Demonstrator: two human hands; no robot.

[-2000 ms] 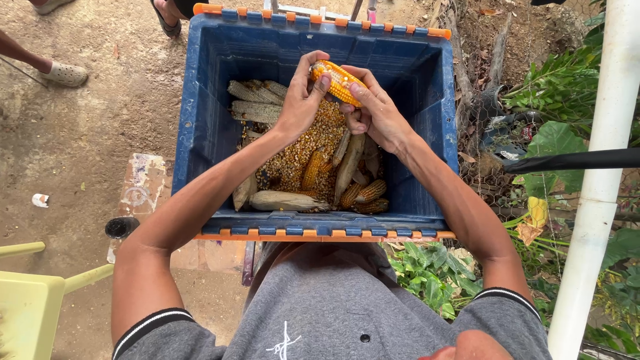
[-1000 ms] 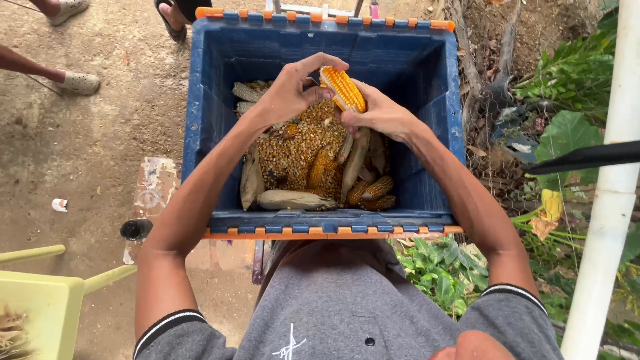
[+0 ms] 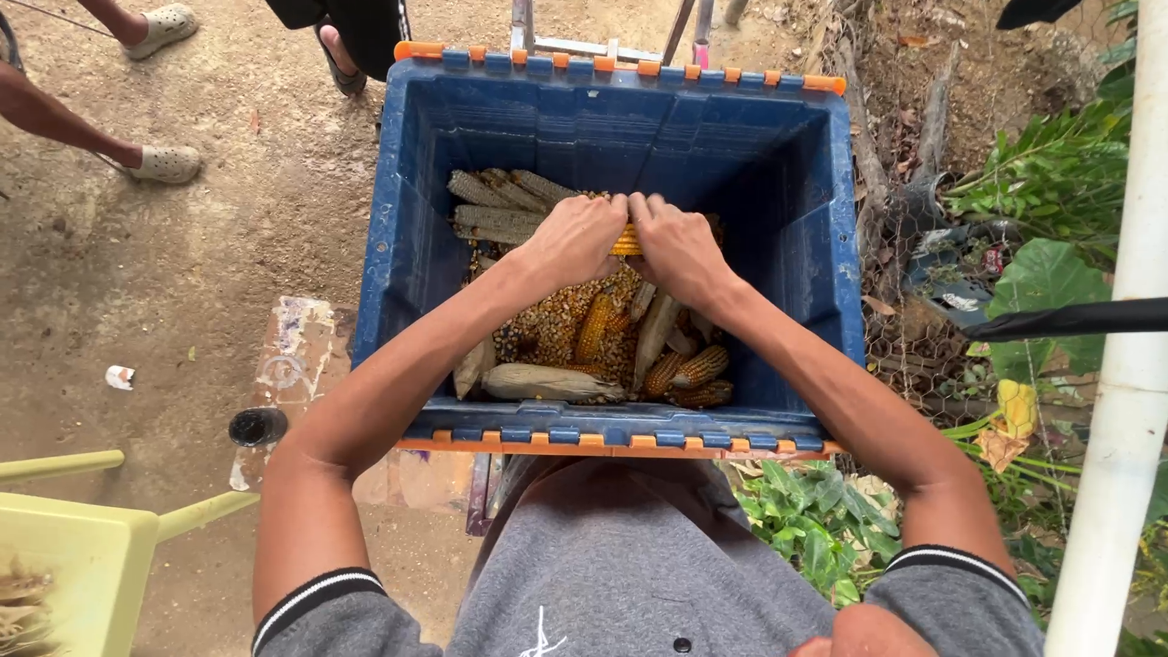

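Observation:
Both of my hands grip one yellow corn cob (image 3: 626, 241) over a blue plastic crate (image 3: 394, 219). My left hand (image 3: 579, 235) covers the cob's left part and my right hand (image 3: 677, 245) its right part, so only a short band of kernels shows between them. Below lie loose corn kernels (image 3: 547, 324). Bare, shelled cobs (image 3: 497, 222) are piled at the crate's upper left. Cobs with kernels (image 3: 701, 367) rest at the lower right, another (image 3: 594, 327) on the kernels. A cob in dry husk (image 3: 550, 382) lies along the near wall.
Orange hinge teeth (image 3: 639, 442) line the crate's near edge. A pale yellow plastic chair (image 3: 82, 547) stands at the lower left. A white pipe (image 3: 1115, 411), wire mesh and plants are on the right. Other people's legs and feet (image 3: 164, 164) show at the upper left.
The cob was held tilted with much of its kernel surface showing; now both hands cover most of it, backs upward and fingertips close together. It has moved lower over the crate.

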